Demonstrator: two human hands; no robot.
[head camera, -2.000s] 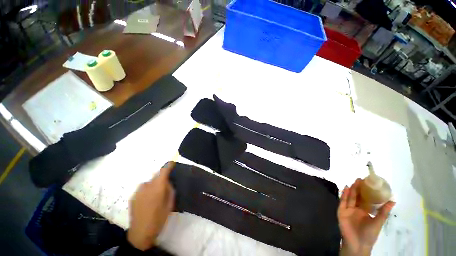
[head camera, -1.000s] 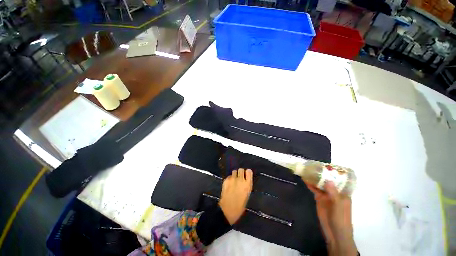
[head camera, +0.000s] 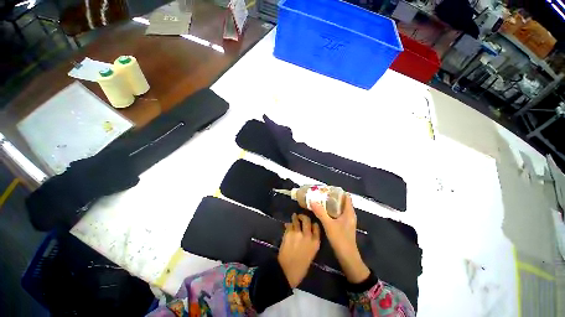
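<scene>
Three black zippered panels lie side by side on the white table in front of me: a far one (head camera: 378, 181), a middle one (head camera: 248, 182) and a near one (head camera: 217, 229). My right hand (head camera: 339, 232) grips a glue bottle (head camera: 322, 199), tilted on its side with its nozzle pointing left, at the middle panel. I cannot tell if the tip touches the fabric. My left hand (head camera: 300, 247) lies with fingers on the panels just below the bottle and holds nothing visible. The hands and forearms hide parts of the middle and near panels.
More black panels (head camera: 124, 158) lie at the table's left edge. A blue crate (head camera: 337, 46) stands at the far edge, a red crate (head camera: 416, 59) beyond. Thread cones (head camera: 116, 86) and a clear sheet (head camera: 71, 124) are on the brown table. Grey-beige sheet (head camera: 471, 121) covers the right side.
The bottle first stood upright at the right, then was tilted over the middle panel's right part, and is now further left. My left hand moved right from the near panel's left end and stays on the panels.
</scene>
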